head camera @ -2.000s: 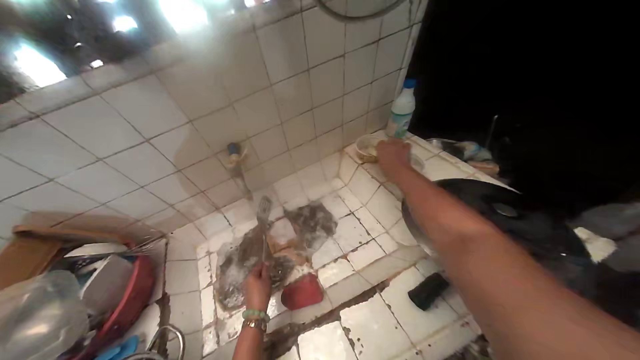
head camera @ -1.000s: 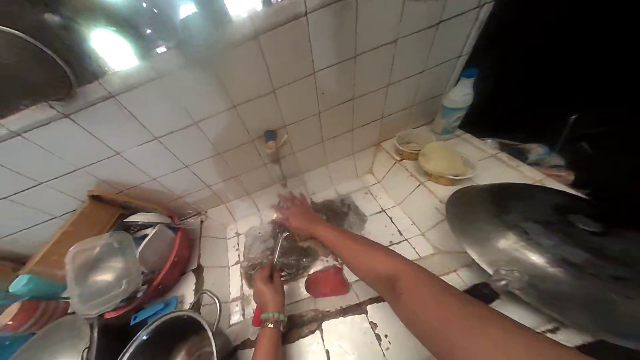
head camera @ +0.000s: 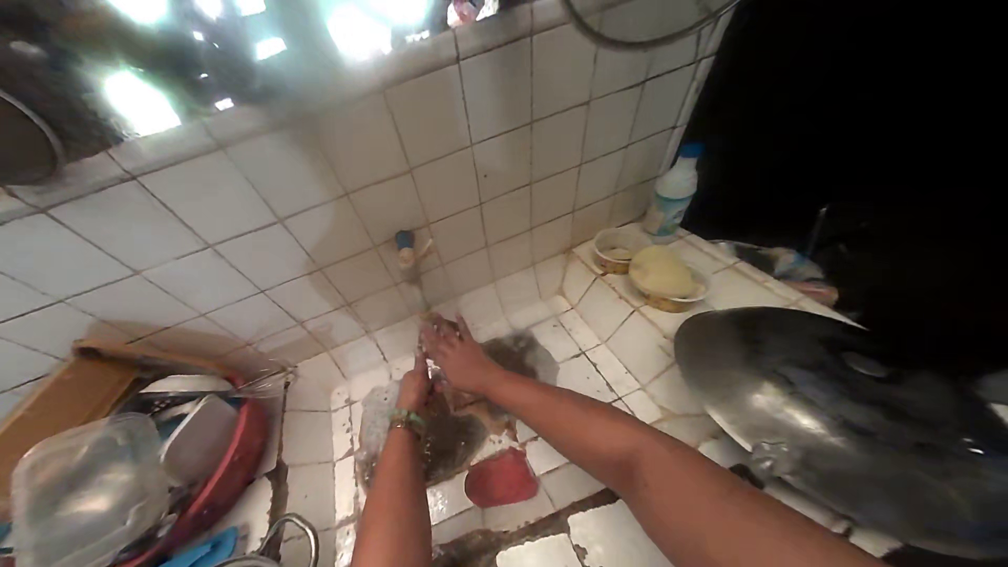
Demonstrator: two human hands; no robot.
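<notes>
Below a wall tap, my two hands meet over a wet, sudsy tiled basin. My left hand, with bracelets at the wrist, grips a slim metal utensil, mostly hidden by the fingers. My right hand lies against its upper end, fingers spread. Murky water stands under both hands, and a pale brown item lies in it beneath my right wrist. Nearer the front edge sits a red object, its kind unclear. On the right ledge, a yellow sponge-like lump rests in a small tub.
A second small tub and a blue-capped bottle stand on the right ledge. A large dark metal wok covers the lower right. At left, a red basin holds dishes and a clear plastic container, beside a cardboard box.
My right hand has left the tub on the ledge and joined my left hand. Both hands are now closer together and nearer the tap than one second ago.
</notes>
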